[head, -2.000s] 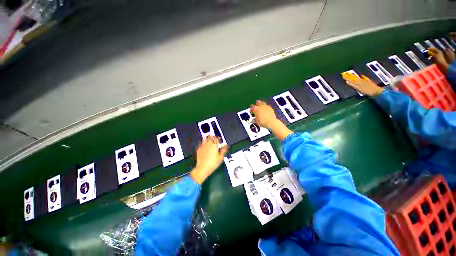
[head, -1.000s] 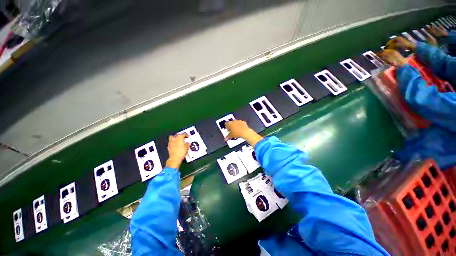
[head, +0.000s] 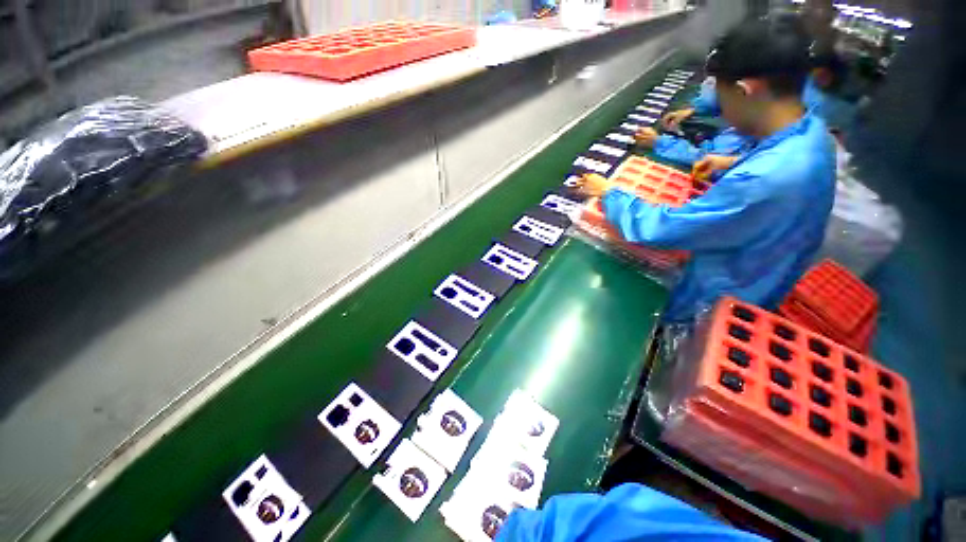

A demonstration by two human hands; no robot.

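Observation:
White insert trays with dark cutouts lie in a row on the green belt, with flat black pieces between them. The two nearest full trays bear a white card with a dark round mark. Loose white cards lie beside the row, and more overlap in a pile on the green worktop. My right sleeve enters at the bottom edge, its cuff at the pile's lower end. My right hand is almost wholly cut off there; its grip cannot be made out. My left hand is out of the picture.
A red-orange tray stack with black pieces stands at the right. A person in a blue smock works beyond, beside another orange tray. An orange tray and bagged black goods lie on the shelf above the partition.
The view has swung up and right along the line. My left hand has left the picture and my right hand has moved from the insert row to the bottom edge by the card pile.

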